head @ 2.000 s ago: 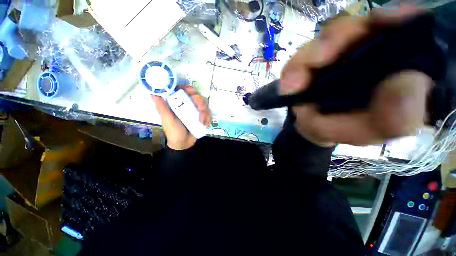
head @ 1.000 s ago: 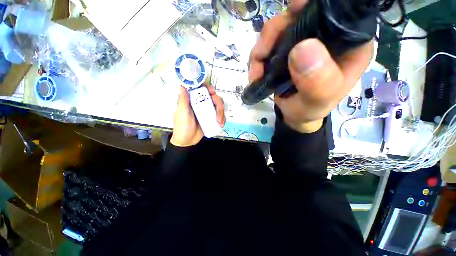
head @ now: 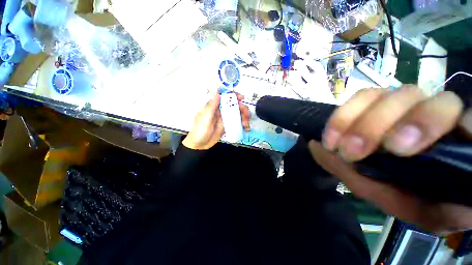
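A handheld fan with a white-looking handle and a round pale blue ring head is in my left hand, over the bench's front edge. The ring head points away from me. My right hand is large and close to the camera, closed around a thick black electric screwdriver. The screwdriver's tapered nose points left, towards the upper part of the fan's handle. A thin bit shows faintly between them; whether it touches the handle I cannot tell.
Another fan lies at the bench's left, beside clear plastic bags. A blue-handled tool and loose small parts lie behind the hands. Open cartons stand below left. A machine panel is at lower right.
My left hand and the fan have moved right. The screwdriver has swung from steeply tilted to nearly level, its nose close to the handle, and my right hand has moved right and down.
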